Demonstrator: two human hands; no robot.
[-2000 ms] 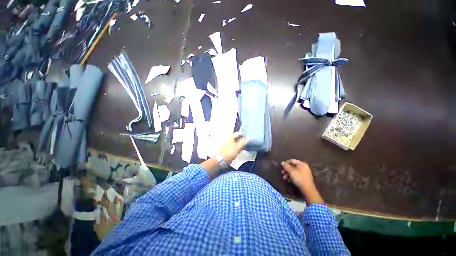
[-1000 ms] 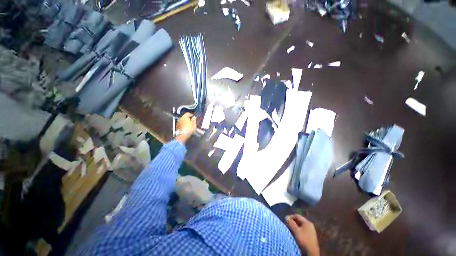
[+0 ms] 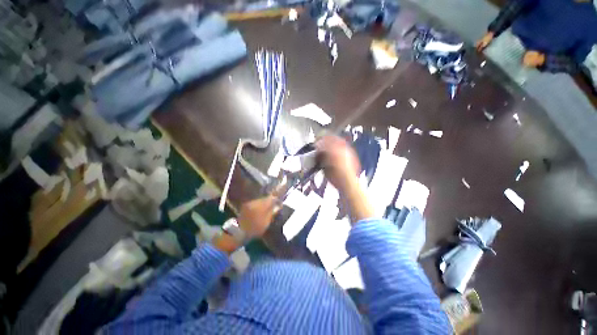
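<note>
My left hand (image 3: 256,214), near the table's front edge, grips one end of dark narrow denim strips (image 3: 294,181). My right hand (image 3: 337,158), blurred, is farther up and right, closed on the other end; its fingers are partly hidden. The fan-shaped strip hank (image 3: 271,98) lies beyond them, its lower end curled near a pale strip. The folded pale blue denim stack (image 3: 414,229) lies to the right, partly hidden by my right sleeve. White-faced curved pieces (image 3: 387,180) lie beside it, with a dark denim piece (image 3: 368,152) next to them.
A tied bundle (image 3: 470,254) and a small box (image 3: 463,307) lie at right. Large denim rolls (image 3: 170,72) lie at upper left. Offcuts (image 3: 442,55) and paper scraps (image 3: 311,112) lie farther up. Another person's hands (image 3: 533,59) show at upper right.
My left hand has moved slightly forward from the hank's curled end with strips in it. My right hand has come up and left from the front edge and taken the strips. The view has shifted.
</note>
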